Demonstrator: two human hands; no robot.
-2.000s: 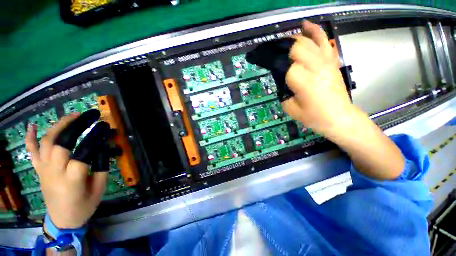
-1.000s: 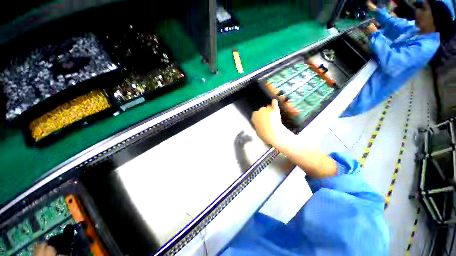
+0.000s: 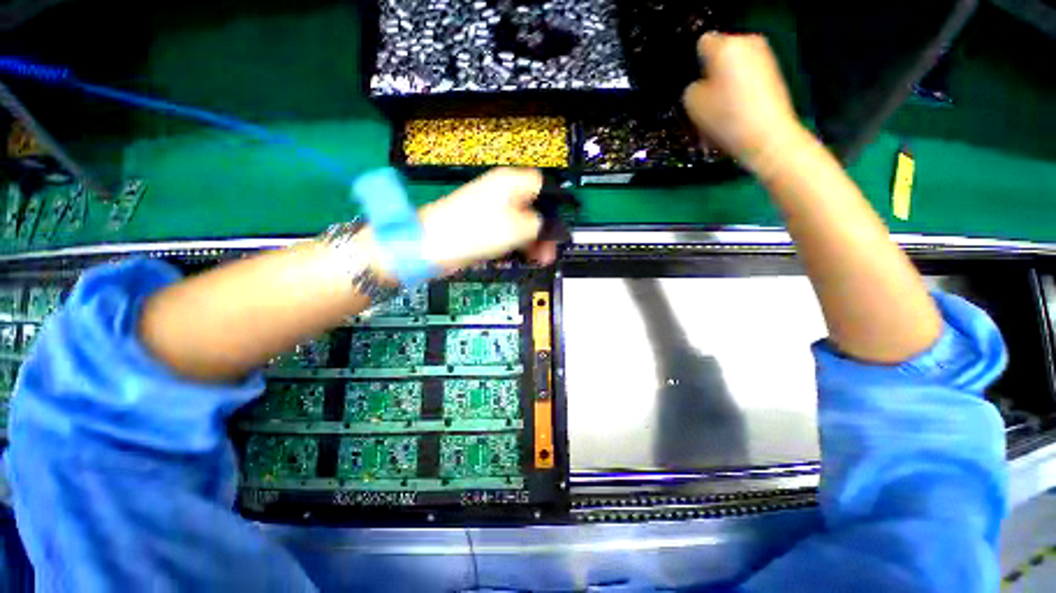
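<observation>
My left hand (image 3: 498, 216), with black coverings on some fingers, is over the top right corner of the black pallet (image 3: 431, 512). Its fingers are bent and blurred, and I cannot tell if they hold anything. The pallet holds rows of green circuit boards (image 3: 481, 400) and has an orange bar (image 3: 542, 382) at its right end. My right hand (image 3: 743, 102) is over the right part of the bin of dark components (image 3: 637, 147). Its fingertips are hidden against the dark bin, so its grip does not show.
A bin of yellow components (image 3: 486, 141) and a tray of silvery components (image 3: 498, 46) lie on the green mat (image 3: 266, 191). A yellow strip (image 3: 903, 183) is at the right. The conveyor rail (image 3: 695, 500) runs in front. A blue cord (image 3: 197, 112) reaches my left wrist.
The view has turned back from the right. My right hand has left the distant pallet and is at the component bins. My left hand has moved to the near pallet's top right corner.
</observation>
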